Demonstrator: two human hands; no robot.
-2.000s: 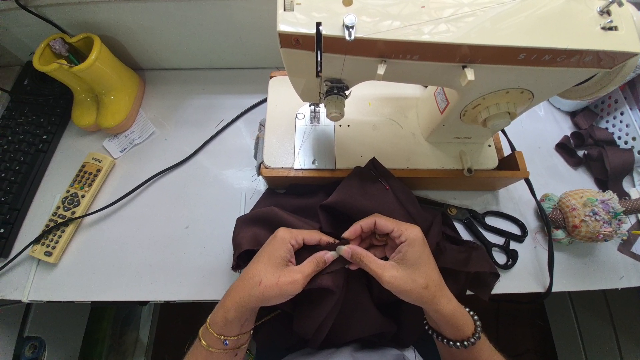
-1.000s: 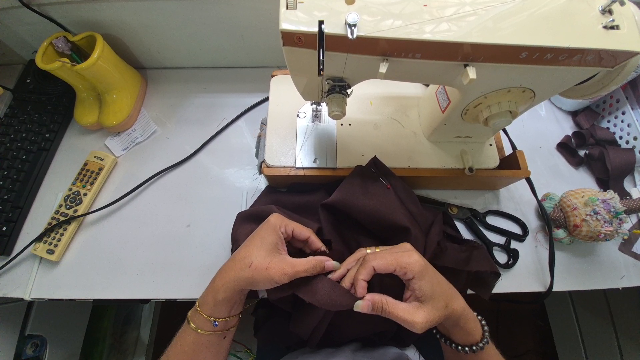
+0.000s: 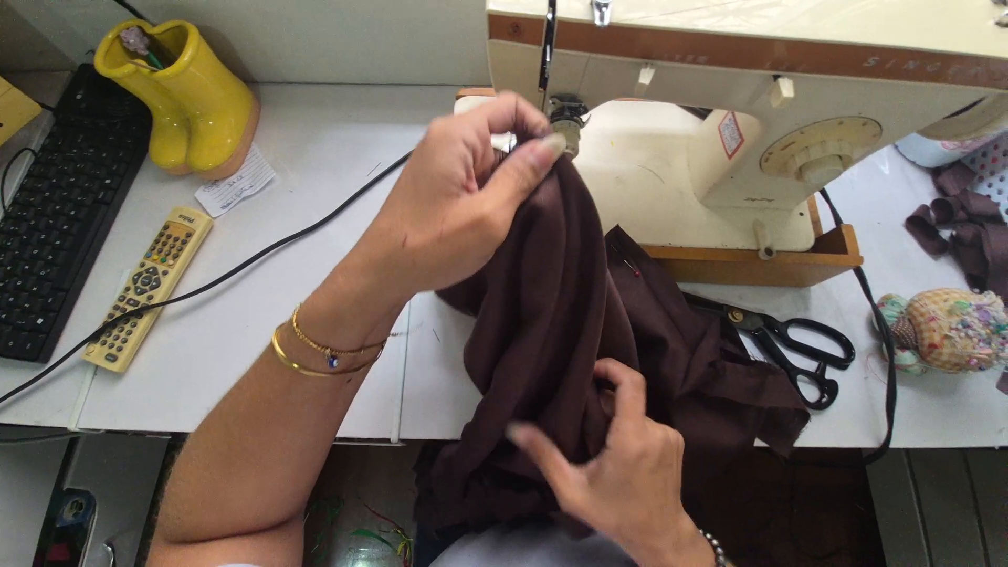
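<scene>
My left hand [image 3: 468, 197] is raised in front of the sewing machine [image 3: 756, 134] and pinches dark brown fabric [image 3: 543, 299] between thumb and fingers. From there the cloth hangs in long folds down over the table's front edge. Lower down, my right hand [image 3: 622, 465] lies against the folds, thumb and index finger spread apart; whether it grips any cloth I cannot tell. A red-headed pin [image 3: 635, 272] sits in the part of the fabric lying by the machine's wooden base [image 3: 787, 268]. My left hand hides the presser foot area.
Black-handled scissors [image 3: 787, 339] lie right of the fabric, partly under it. Farther right are a pincushion [image 3: 953, 327] and brown fabric strips [image 3: 965, 224]. A black cord [image 3: 260, 264] crosses a remote control [image 3: 150, 287] at left, near a keyboard [image 3: 67, 213] and a yellow boot-shaped pot [image 3: 185, 94].
My left hand has moved up and away from me, lifting the fabric toward the machine. My hands were close together at the cloth before; now they are apart, the right one lower.
</scene>
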